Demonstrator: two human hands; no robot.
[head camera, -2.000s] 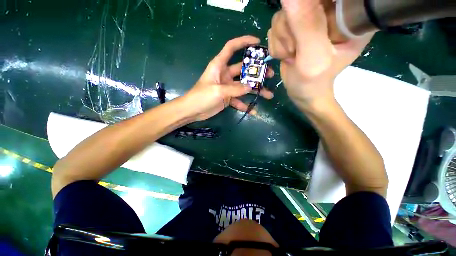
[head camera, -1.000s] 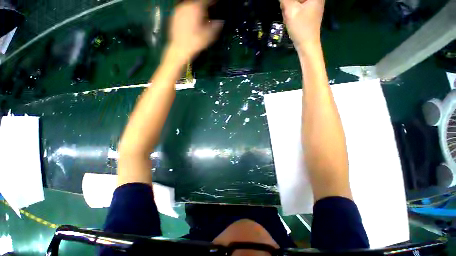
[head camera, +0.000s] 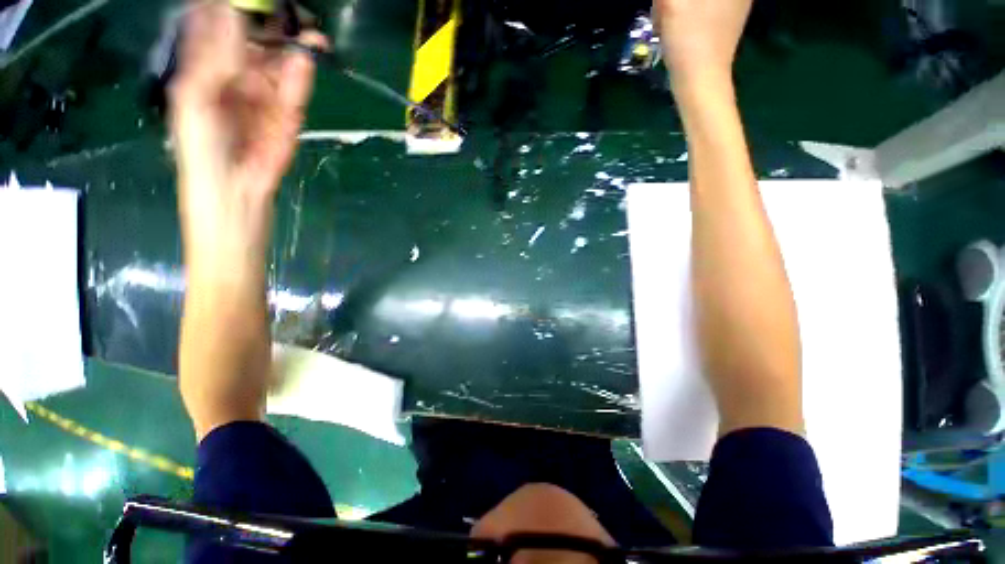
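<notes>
My left hand is at the upper left, reaching over the far side of the bench. It is blurred. A dark item with a bright yellow patch shows at its fingers, and a thin dark cord trails right from there. Whether the hand grips the item is unclear. My right hand is at the top edge, its fingers cut off. A small circuit board with light and blue parts lies just left of it; I cannot tell if they touch.
A yellow-black striped divider stands at the far side. A large white sheet lies under my right forearm, a curled one by my left forearm, another at far left. A pale arm and a fan are at right.
Both hands have left the board and dispenser work near the centre and reached to the far side. In the last second my left hand moved left; the right shifted slightly right.
</notes>
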